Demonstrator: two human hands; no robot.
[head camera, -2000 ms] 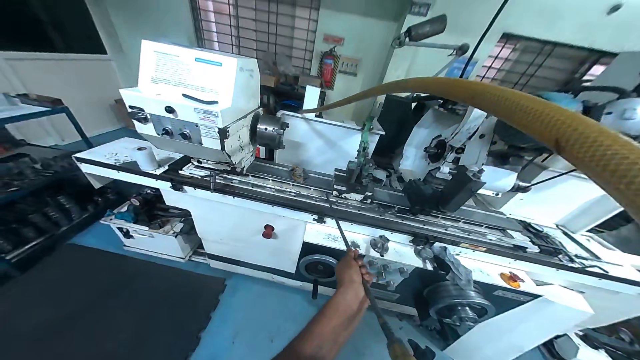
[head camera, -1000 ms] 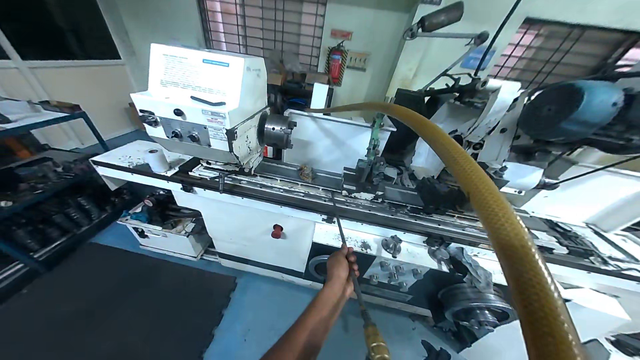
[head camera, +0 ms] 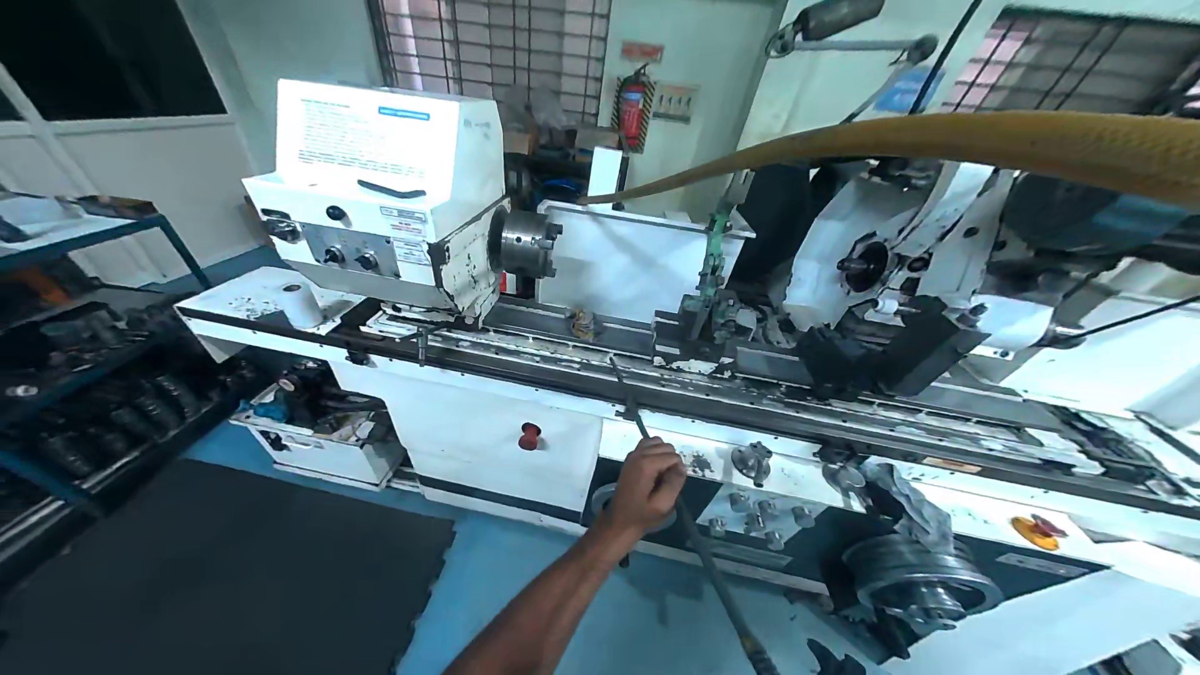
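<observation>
My left hand [head camera: 645, 486] is closed around a long, thin dark metal rod [head camera: 709, 560]. The rod's narrow tip lies over the long bed [head camera: 806, 412] of a white grinding machine, and its lower end runs down to the bottom edge. A thick yellow-brown braided hose [head camera: 900, 139] arches across the upper right; its join to the rod is not in sight. Behind the bed stand a chuck [head camera: 527, 244] on the white headstock [head camera: 384, 169] and a green-painted fixture [head camera: 717, 258]. My right hand is out of the picture.
Control knobs [head camera: 759, 520], a large metal handwheel [head camera: 923, 577] and a red knob [head camera: 531, 436] project from the machine front. A white roll [head camera: 300, 306] stands on its left end. Lower left are a filled bin [head camera: 328, 450], a rack [head camera: 103, 328] and a black mat [head camera: 234, 572].
The yellow-brown hose has swung up from the lower right and now spans the upper right. My left hand keeps its grip on the rod.
</observation>
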